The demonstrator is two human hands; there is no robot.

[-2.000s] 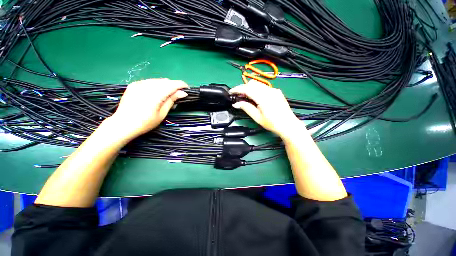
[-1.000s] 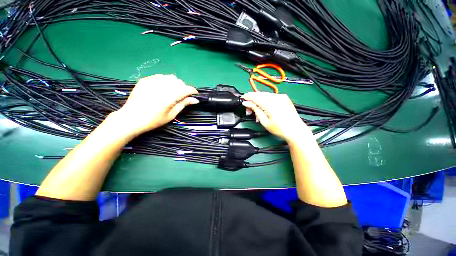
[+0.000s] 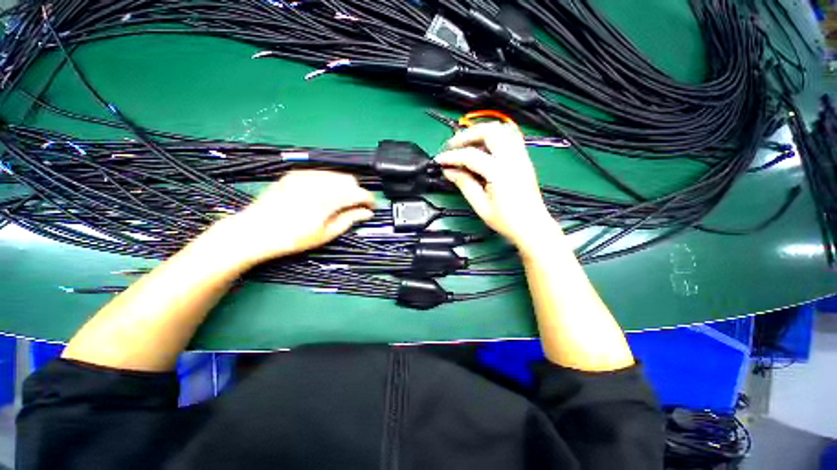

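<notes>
A black splitter block (image 3: 400, 162) lies at the far side of the near row, its branches running left. My right hand (image 3: 491, 174) pinches the cable just right of this block. My left hand (image 3: 321, 209) rests lower left over the branch cables near a grey-faced block (image 3: 415, 216); its fingers are bent, and whether they grip a cable is hidden. More black blocks (image 3: 424, 294) lie in the row nearer me. The orange-handled scissors (image 3: 488, 117) lie behind my right hand, partly covered by it.
A large harness pile (image 3: 587, 101) spans the far side of the green mat (image 3: 174, 87) and curves round at the right. A silvery slim part (image 3: 551, 142) lies by the scissors. Blue bins (image 3: 688, 372) stand below the bench edge.
My left hand has moved off the far block's branches, down toward me. My right hand has shifted slightly up and now covers much of the scissors. The held block lies a little farther from me.
</notes>
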